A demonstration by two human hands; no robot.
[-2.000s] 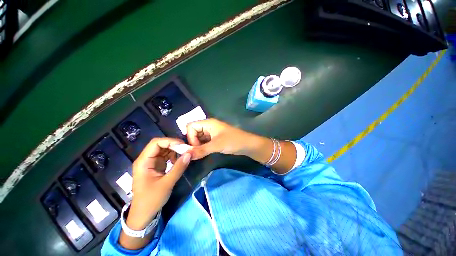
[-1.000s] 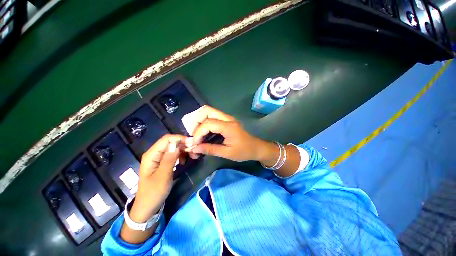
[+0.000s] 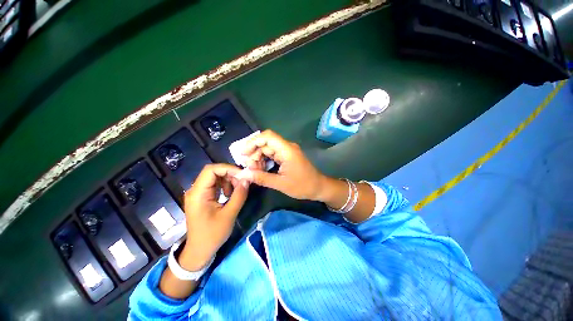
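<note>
My left hand (image 3: 213,204) and my right hand (image 3: 286,169) meet above the right part of the black phone tray (image 3: 144,168). Their fingertips pinch a small white wiping cloth (image 3: 245,175) between them. Several dark smartphones (image 3: 129,188) lie side by side in the tray, camera clusters toward the rail. White labels (image 3: 162,221) show on the lower ends of the left ones. A larger white piece (image 3: 241,149) shows beside my right fingers; I cannot tell if it lies on the phone or is held. My hands hide the lower ends of the right phones.
A light-blue solvent bottle (image 3: 339,120) with its white lid flipped open stands right of the tray. Stacked black trays (image 3: 468,39) with phones are at the top right. A chipped pale rail (image 3: 207,78) borders the green belt. Blue floor with a yellow line (image 3: 477,164) is at the right.
My hands stay together, fingers shifting around the small cloth. My left hand has moved slightly right, uncovering more of the middle phone's label. The bottle and trays appear slightly shifted right since the oldest frame.
</note>
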